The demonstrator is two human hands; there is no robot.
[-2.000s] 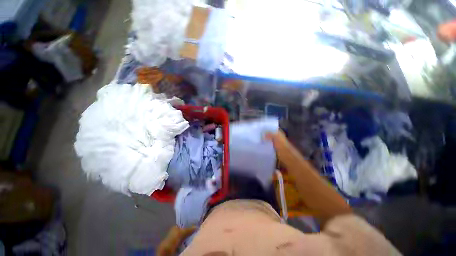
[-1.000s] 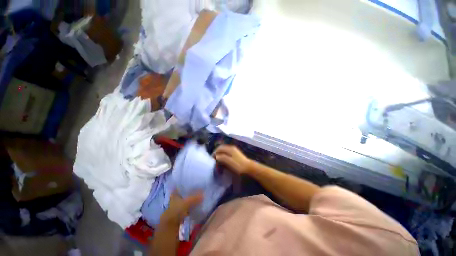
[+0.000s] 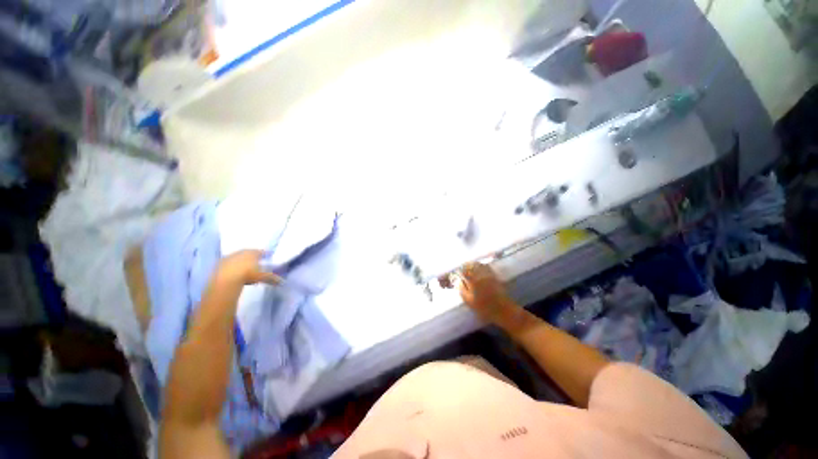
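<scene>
My left hand [image 3: 242,271] is on the light blue cut pieces [image 3: 289,309] at the left end of the white machine table [image 3: 359,330]; its fingertips are at a fold, and glare hides whether they grip it. My right hand [image 3: 480,289] is at the table's front edge, close to the needle area of the sewing machine [image 3: 547,193]. Its fingers are bent together over something small and dark that I cannot make out. More light blue fabric [image 3: 179,269] lies over a brown board [image 3: 135,282] at the left table end.
A white fabric heap [image 3: 94,224] is at the far left. A dark blue bin with pale offcuts [image 3: 740,345] stands at the right below the table. A red object [image 3: 619,51] and a thread cone shape are behind the machine head. Red basket parts [image 3: 309,437] show below the table.
The view has turned right towards the machine. My right hand has moved from the light blue bundle over the basket to the needle area. My left hand has moved up onto the pieces on the table.
</scene>
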